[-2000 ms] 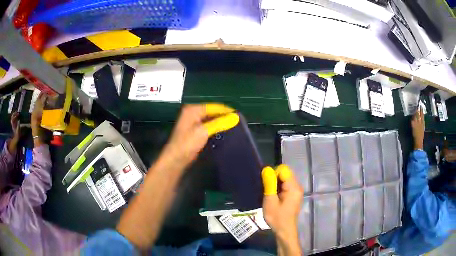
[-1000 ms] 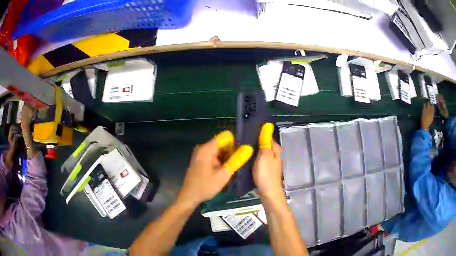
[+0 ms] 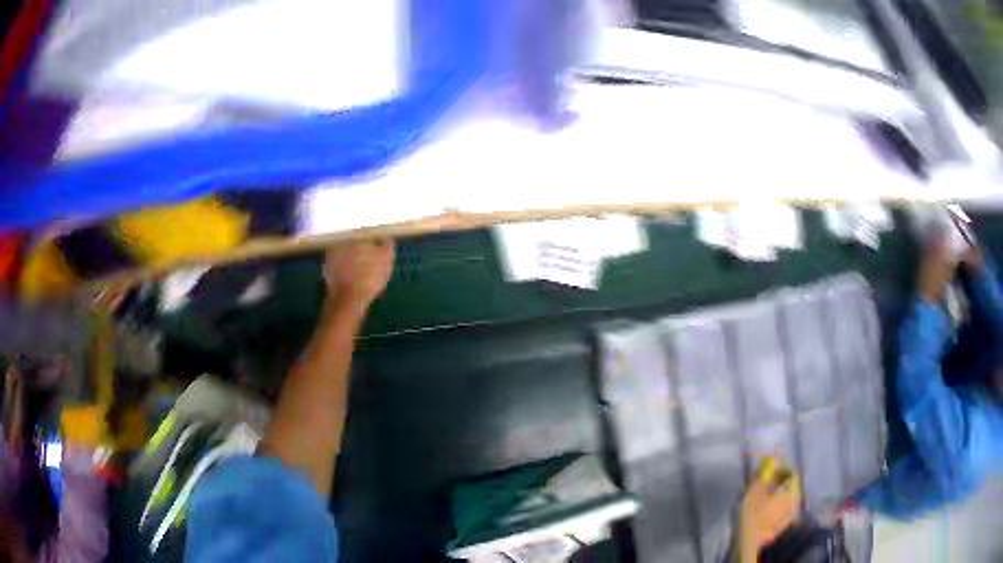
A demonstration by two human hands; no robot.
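The picture is blurred. My left hand (image 3: 357, 273) is stretched forward at the shelf's wooden edge. Its fingertips are hidden there, so I cannot tell whether it holds anything. My right hand (image 3: 768, 508), with yellow on its fingertips, is over the lower right part of the grey blister tray (image 3: 704, 379). I cannot tell whether it holds anything. A dark blurred thing (image 3: 812, 543) lies just beside it. The green and white flat pile (image 3: 528, 500) lies near my waist, left of the tray. The dark phone is not visible.
A white shelf (image 3: 682, 154) with a blue bin (image 3: 253, 154) crosses the top. White boxes (image 3: 566, 251) stand on the green belt (image 3: 440, 291) below its edge. Stacked box parts (image 3: 182, 440) are at left. A person's blue sleeve (image 3: 935, 396) is at right.
The dark phone has gone from between my hands. My left hand has moved forward and left to the shelf edge, my right hand rightward and back over the tray. The view has tilted towards the shelf.
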